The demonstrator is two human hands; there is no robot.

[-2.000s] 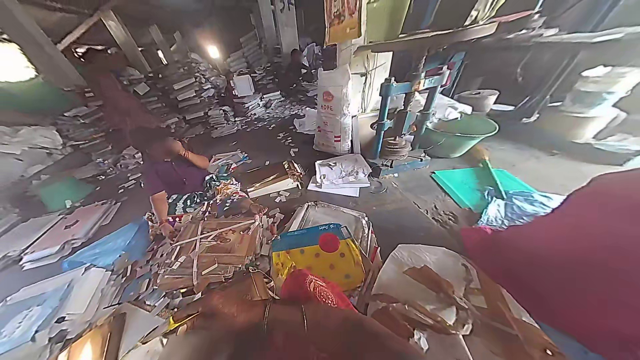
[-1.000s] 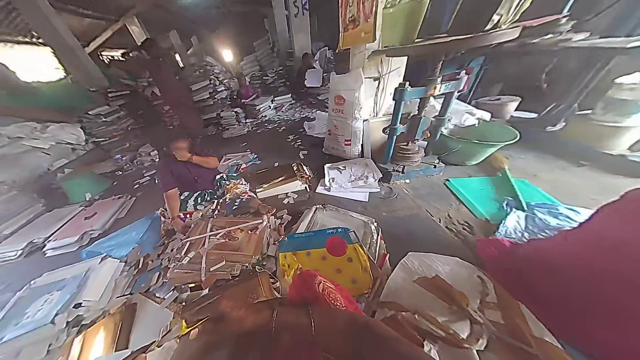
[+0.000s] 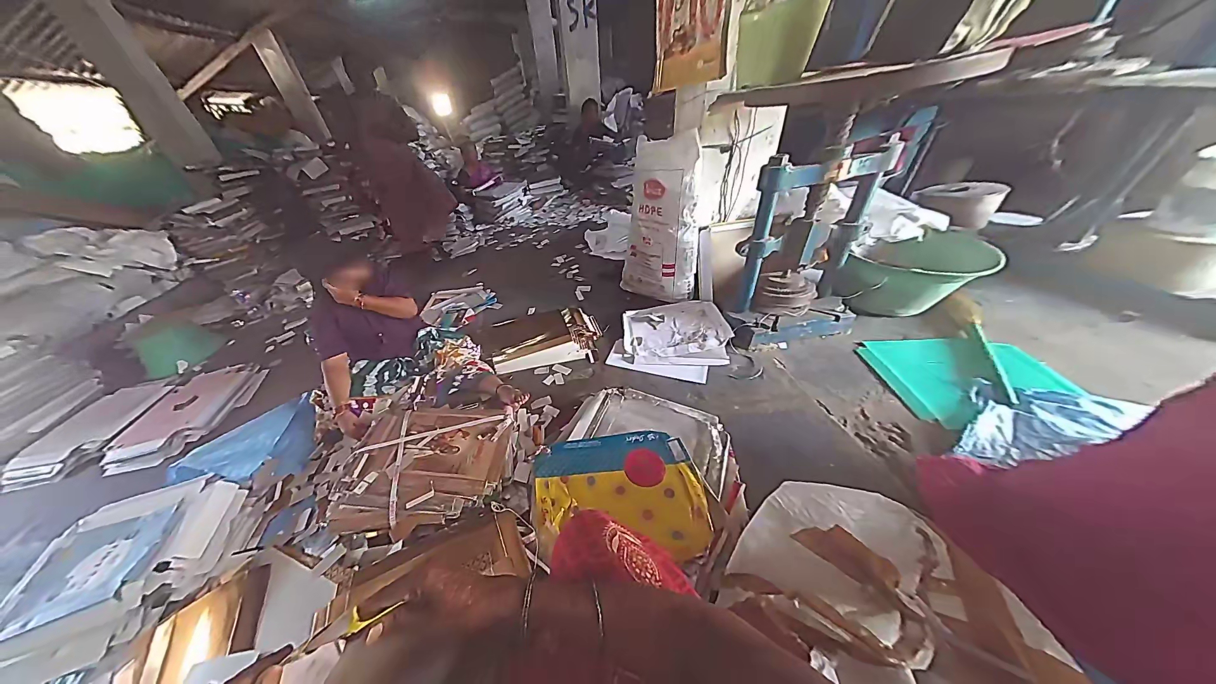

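Note:
Blurred bare skin fills the bottom edge, crossed by two thin dark cords; my left hand and my right hand cannot be told apart there, nor whether they hold anything. A small yellow object (image 3: 372, 617) lies by its left side. Just above is red patterned cloth (image 3: 622, 553), against a yellow and blue printed bag or sheet (image 3: 617, 489) on a stack of sheets. Left of it lies a bundle of brown printed card (image 3: 427, 465) with pale strips. White sheeting with torn brown paper (image 3: 845, 560) lies to the right.
A seated person (image 3: 366, 313) is beyond the brown card. Paper stacks (image 3: 180, 418) cover the left floor. A blue screw press (image 3: 807, 247), an HDPE sack (image 3: 662, 218), a green basin (image 3: 921, 271) and a teal board (image 3: 950, 375) stand or lie farther off. Magenta cloth (image 3: 1092, 532) fills the right edge.
The view has shifted somewhat. The seated person keeps one hand at the face and the other by the brown card. No object has plainly moved.

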